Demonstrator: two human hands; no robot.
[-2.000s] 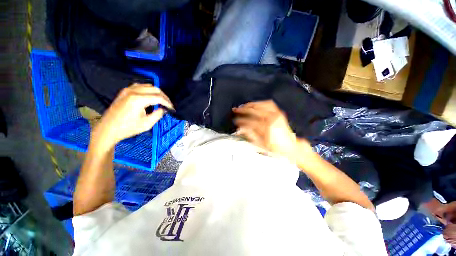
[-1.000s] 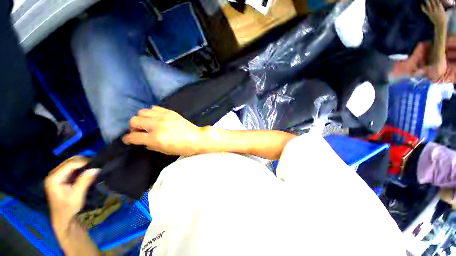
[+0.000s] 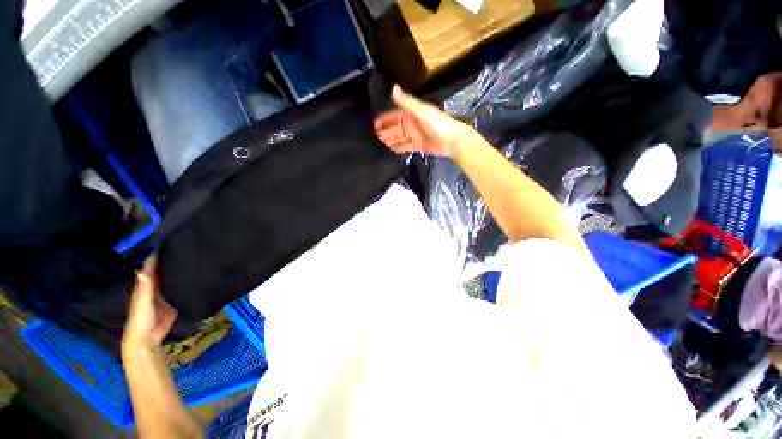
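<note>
A black garment [image 3: 274, 206] lies spread across my lap, slanting up to the right. Pale white marks [image 3: 279, 137], one a small ring, show near its far edge. My left hand [image 3: 153, 310] is at the garment's lower left end, with the thumb on the edge and the fingers partly hidden by the cloth; it grips the cloth there. My right hand [image 3: 420, 126] is at the upper right end, thumb raised apart from the fingers, with the fingertips against the cloth. I see no tool in either hand.
Blue crates stand at lower left [image 3: 111, 386] and right [image 3: 643, 270]. Jeans [image 3: 184, 103] and a white table edge with graduated markings [image 3: 94, 39] are beyond. Clear plastic [image 3: 523, 73] covers dark garments at right. A cardboard box [image 3: 467, 34] and a red item [image 3: 712, 261] also show.
The garment is turned and spread flatter, so the white marks show. My right hand has moved from the middle of the cloth to its upper right end. My left hand stays at the left end.
</note>
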